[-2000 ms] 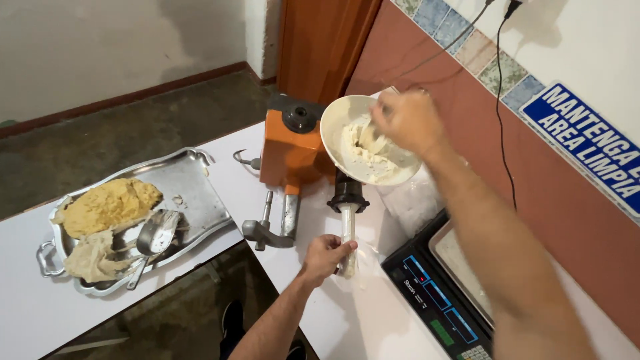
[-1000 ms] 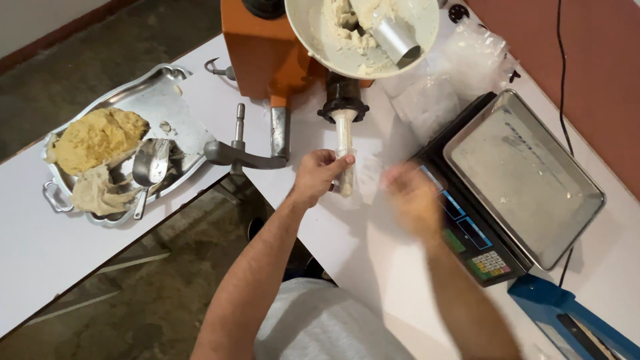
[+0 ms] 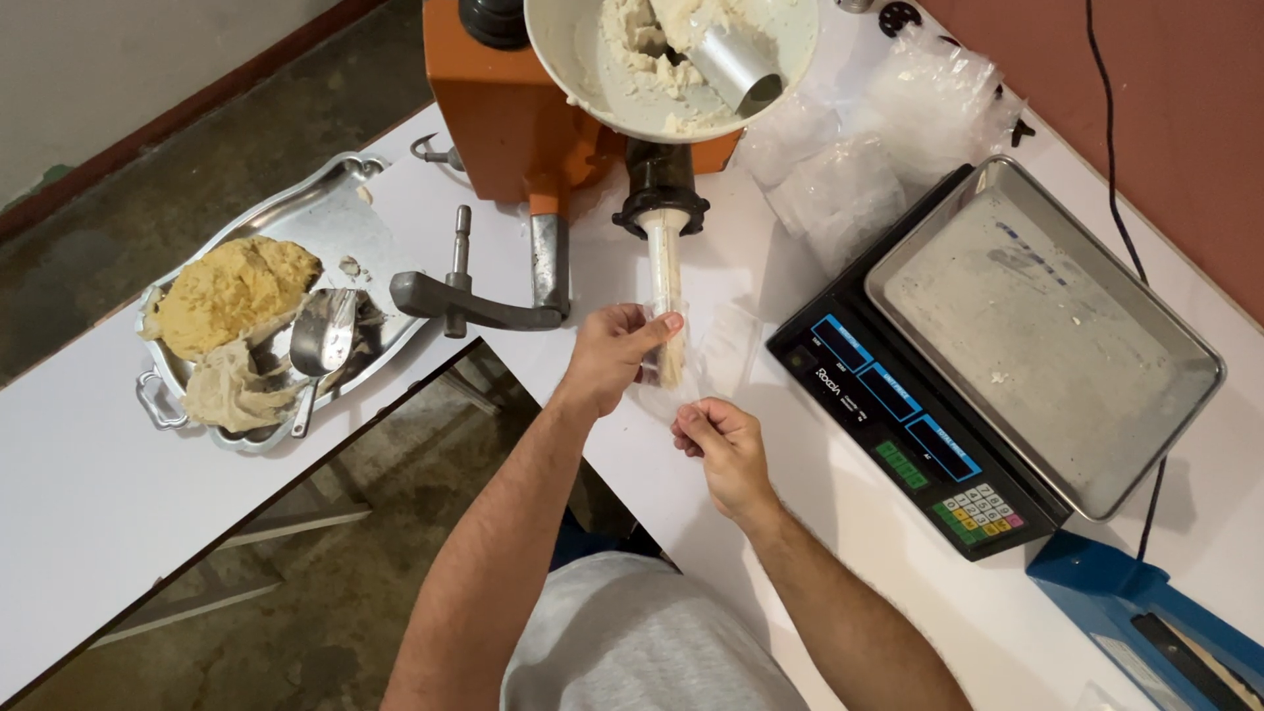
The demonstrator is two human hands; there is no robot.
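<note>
From the front of an orange grinder (image 3: 504, 128) comes a stuffing tube (image 3: 665, 262), with pale dough (image 3: 672, 365) visible at its lower end. My left hand (image 3: 617, 355) grips a clear plastic bag around the end of this tube. Just below and to the right, my right hand (image 3: 721, 444) pinches the bag's lower part (image 3: 681, 400) between thumb and fingers. Above the tube, a white bowl-shaped hopper (image 3: 592, 74) holds more pale dough and a metal cup (image 3: 736, 69) lying tilted in it.
On the left, a silver tray (image 3: 346, 193) bears yellow dough (image 3: 237, 291), pale dough (image 3: 232, 390) and a metal scoop (image 3: 324, 336). A crank handle (image 3: 484, 304) juts near my left hand. Clear plastic bags (image 3: 849, 188), a scale (image 3: 1047, 336) and a blue device (image 3: 1145, 612) stand right.
My right hand has left the hopper, where it was two seconds ago, and come down to the bag. The metal cup now lies in the hopper. My left hand stays at the tube. The view has shifted.
</note>
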